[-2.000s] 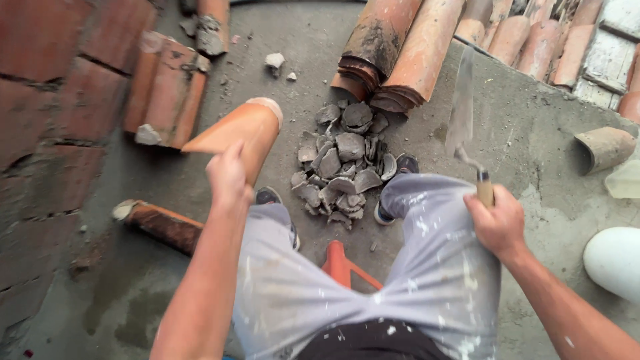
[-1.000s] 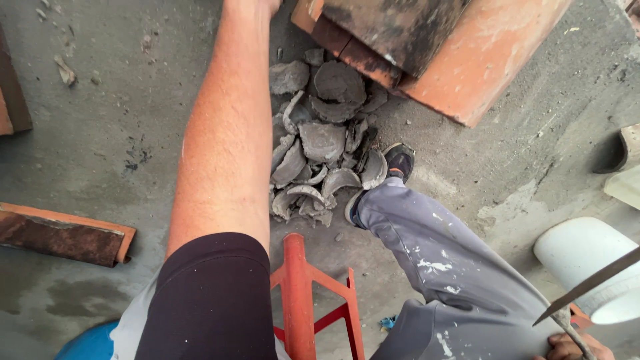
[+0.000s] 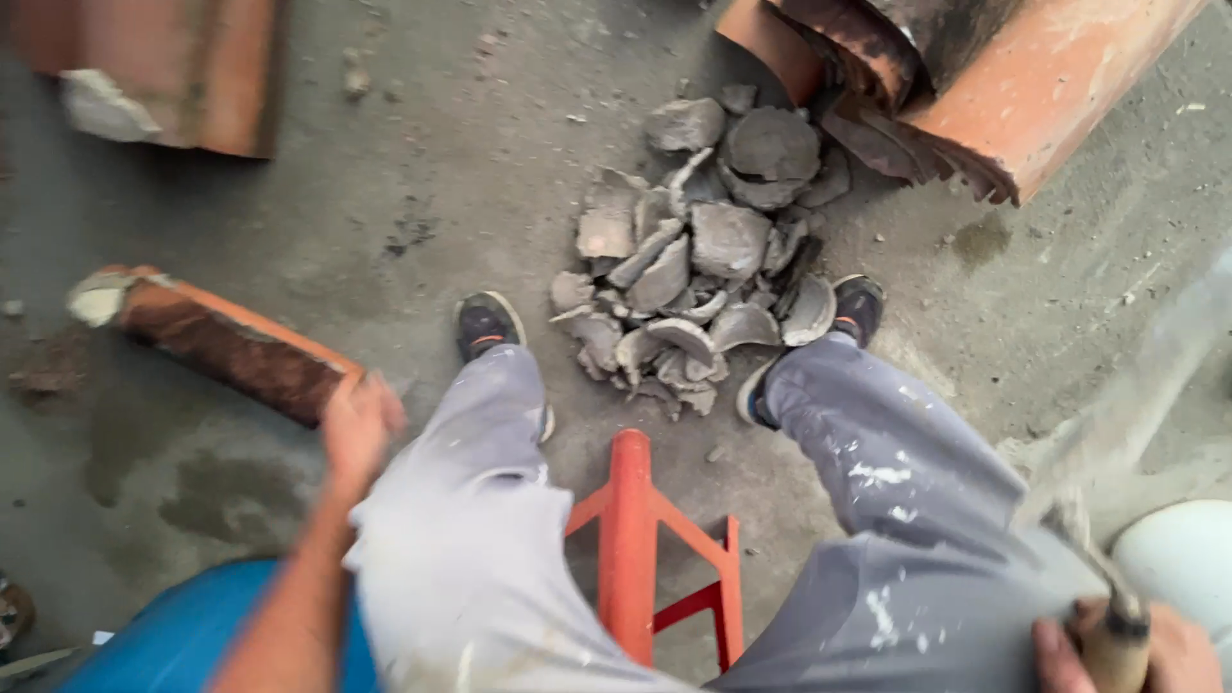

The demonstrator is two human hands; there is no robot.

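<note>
My left hand (image 3: 361, 423) is at the near right end of a clay roof tile (image 3: 231, 346) lying at the left, its fingers over the edge; blur hides how firmly they grip. A pale mortar lump (image 3: 99, 300) sticks to the tile's far end. My right hand (image 3: 1136, 650), at the lower right, holds a trowel by its wooden handle (image 3: 1116, 645), with the blurred blade pointing up and to the right. Between and beyond my feet lies a pile of broken grey mortar pieces (image 3: 688, 279).
Stacked clay roof tiles (image 3: 1020, 106) lie at the upper right, more tiles (image 3: 164, 67) at the upper left. A red metal frame (image 3: 630, 539) stands between my legs. A blue rounded object (image 3: 212, 626) is at the lower left, a white container (image 3: 1179, 558) at the right.
My left hand, out of sight near the tile stack at the top one second ago, is now down at the single tile on the left. The trowel stays in my right hand.
</note>
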